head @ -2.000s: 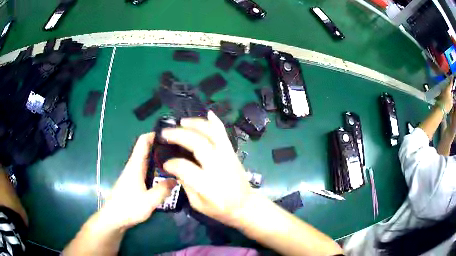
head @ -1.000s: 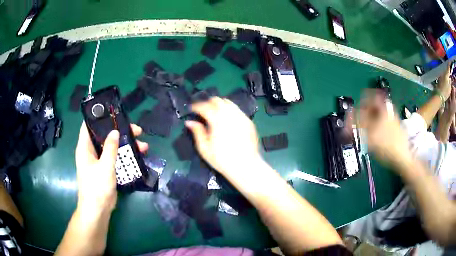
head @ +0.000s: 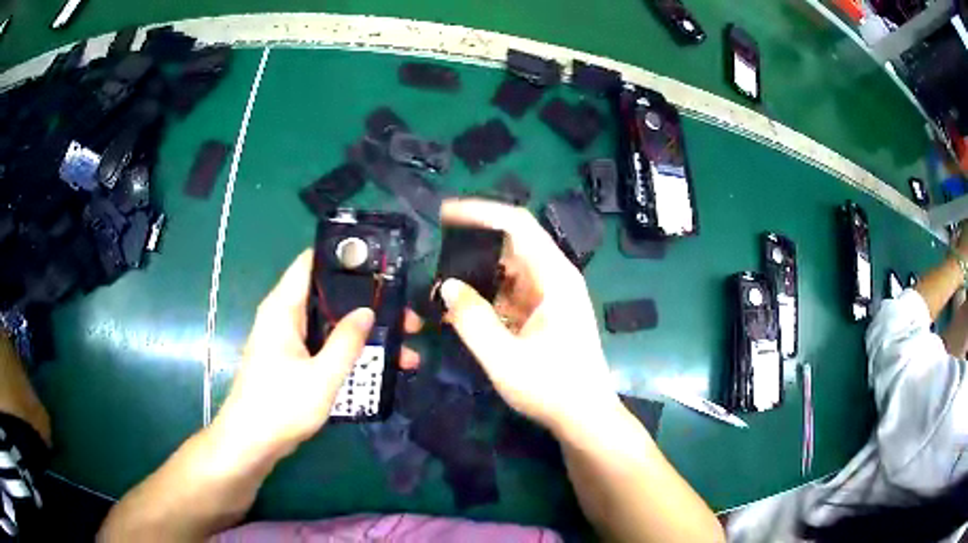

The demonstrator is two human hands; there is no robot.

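Observation:
My left hand (head: pixel 303 355) holds an open black phone housing (head: pixel 366 239) upright in view, with my thumb on its middle. The housing shows a round silver disc near the top, thin red wires below it and a white key area at the lower end. My right hand (head: pixel 531 318) holds a black flat piece (head: pixel 470 258) between thumb and fingers, just right of the phone and apart from it. Loose black flat pieces (head: pixel 485 143) lie scattered around and beyond both hands.
A phone stack (head: pixel 671 196) stands beyond the scattered pieces, another phone stack (head: pixel 756 361) at right. Silver tweezers (head: pixel 709 409) and a pink stick (head: pixel 807 419) lie near it. A dark heap (head: pixel 64 212) fills the far left. A neighbour's sleeve (head: pixel 902 350) is at right; another arm shows at the left edge.
My right hand has picked up a black flat piece from the pile and brought it beside the phone. The phone is now more upright in view. The neighbour's hand has left the right phone stack.

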